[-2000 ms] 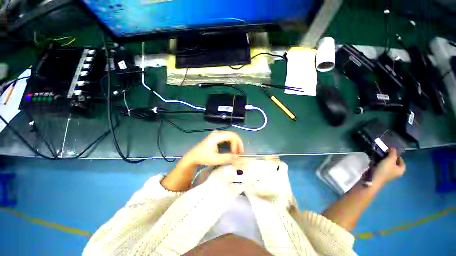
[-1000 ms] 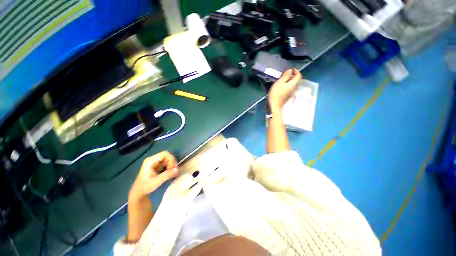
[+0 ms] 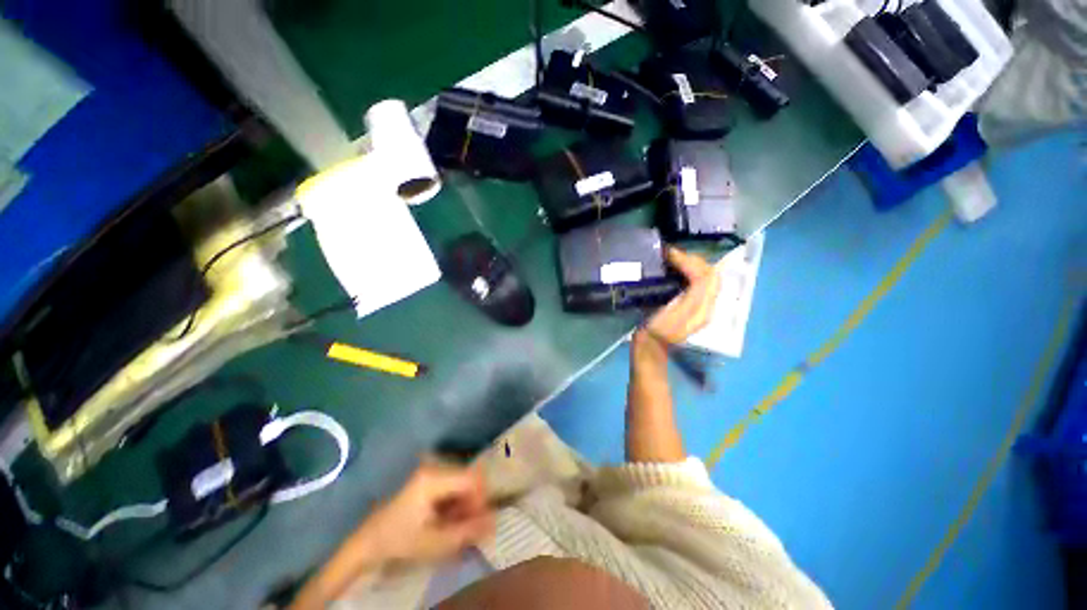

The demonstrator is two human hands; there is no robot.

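Observation:
A black unit [image 3: 617, 269] with a white label and a thin band lies on the green bench near its front edge, beside several like units. My right hand [image 3: 682, 307] is at its right end, with fingers around that end; part of the hand's grip is hidden. My left hand [image 3: 443, 510] is blurred near the bench edge, fingers curled; whether it holds anything cannot be told. Another black unit [image 3: 217, 472] lies at the lower left with a white cable [image 3: 337, 447] beside it.
A black mouse [image 3: 489, 280], white paper [image 3: 373, 248], a white roll [image 3: 403, 153] and a yellow stick [image 3: 373, 360] lie on the bench. A white foam tray [image 3: 918, 134] holding black units is at upper right. Another white tray [image 3: 730, 312] is below the bench edge.
The view has turned right, bringing the row of black units and foam tray nearer the middle. My right hand has stayed at the same unit, which now lies close against its neighbours.

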